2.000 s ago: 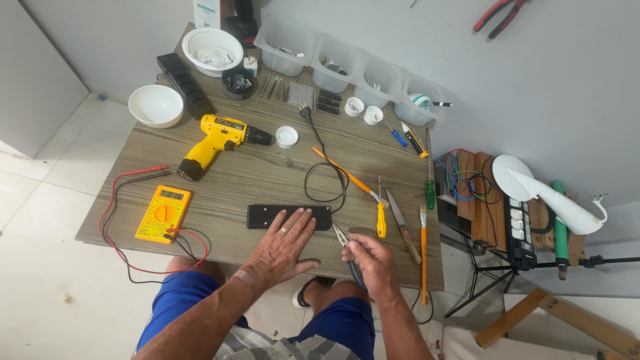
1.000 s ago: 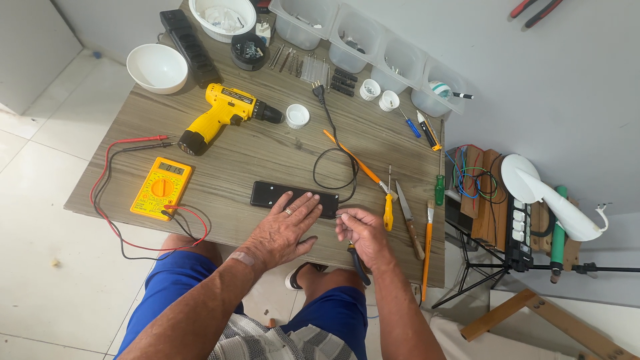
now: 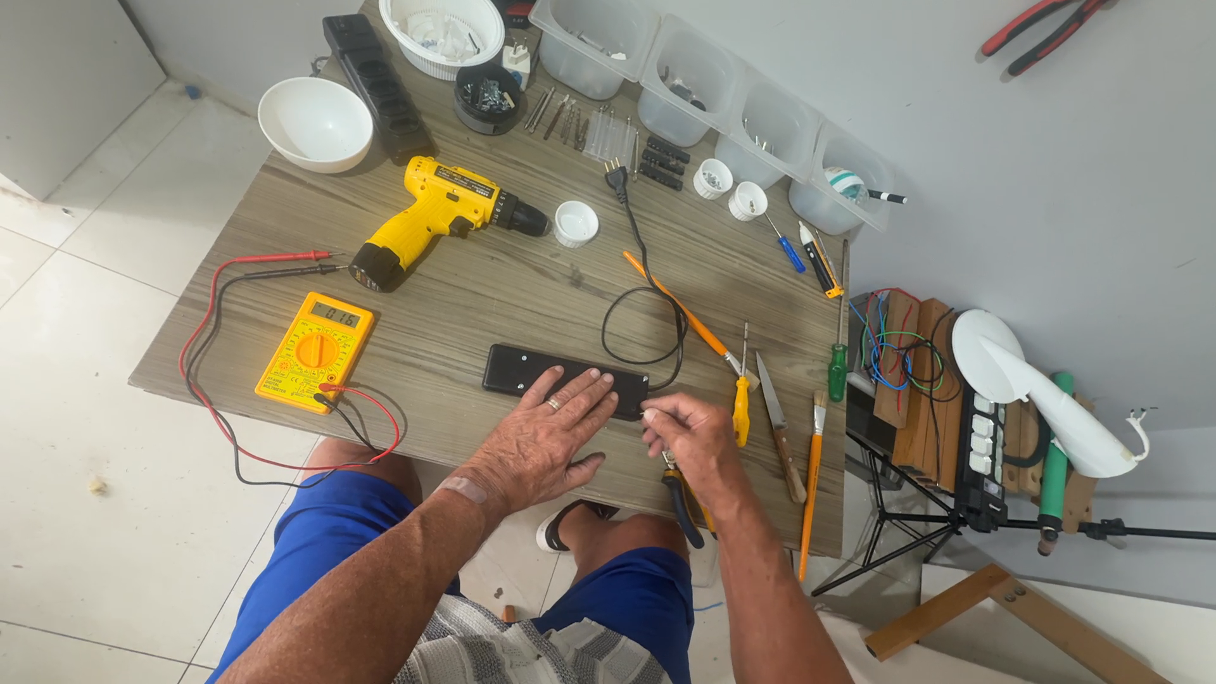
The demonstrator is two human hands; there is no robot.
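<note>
A black plastic power strip (image 3: 513, 369) lies near the table's front edge, small screws showing on its upturned face. Fingers of my left hand (image 3: 546, 432) rest flat across its middle and right part. At its right end, where the black cord (image 3: 676, 361) comes out, my right hand (image 3: 686, 432) has thumb and fingertips pinched together; whether something small is between them cannot be told. Pliers with dark and yellow handles (image 3: 680, 503) lie under and beside my right hand, partly hidden by it. The cord loops back to a plug (image 3: 616, 176).
A yellow multimeter (image 3: 315, 351) with probe leads and a yellow cordless drill (image 3: 446, 207) lie left. Right are a yellow screwdriver (image 3: 741, 408), a knife (image 3: 779, 427) and a paintbrush (image 3: 812, 475). Clear plastic bins (image 3: 689, 81) and a white bowl (image 3: 315, 125) stand at the back.
Two seconds ago the pliers were in my right hand, jaws toward the strip; now they lie beneath it. My right fingertips have come to the strip's right end.
</note>
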